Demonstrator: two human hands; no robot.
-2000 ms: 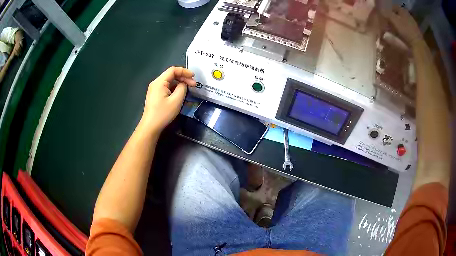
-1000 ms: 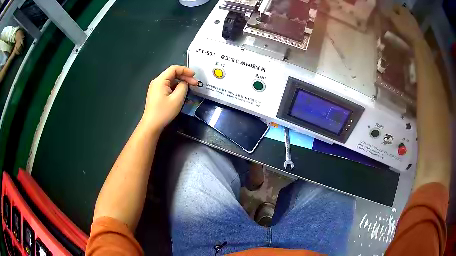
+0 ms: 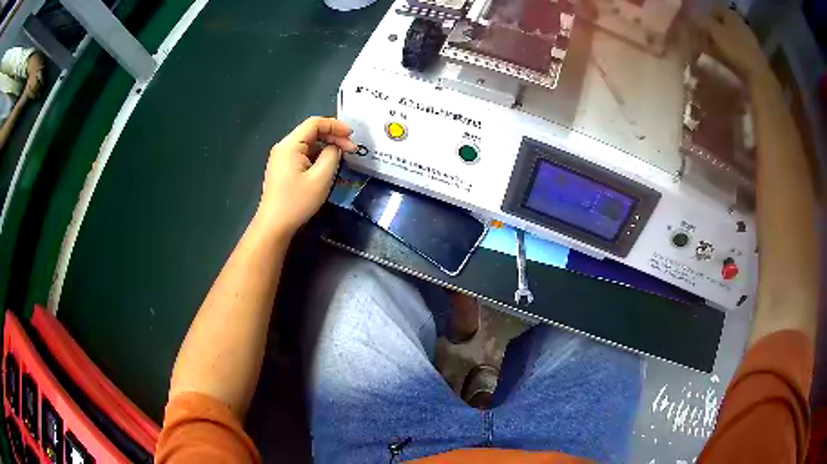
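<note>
The white benchtop machine (image 3: 426, 122) stands in front of me, with a yellow button (image 3: 396, 131), a dark green button (image 3: 468, 153) and a lit blue touchscreen (image 3: 580, 198). My left hand (image 3: 304, 172) is at its left front corner, thumb and fingers bent close together; a small dark ring shape shows at the fingertips, and I cannot tell if anything is held. My right hand (image 3: 725, 43) is blurred at the far right rear, beyond the right fixture (image 3: 716, 113), which my forearm partly covers. The left fixture (image 3: 521, 45) holds a reddish-brown plate.
A black ribbed knob (image 3: 422, 43) sits beside the left fixture. A smartphone (image 3: 422, 227) and a wrench (image 3: 522, 272) lie below the front panel. Red trays (image 3: 82, 390) stand at lower left. A red button (image 3: 729, 268) is at the panel's right end.
</note>
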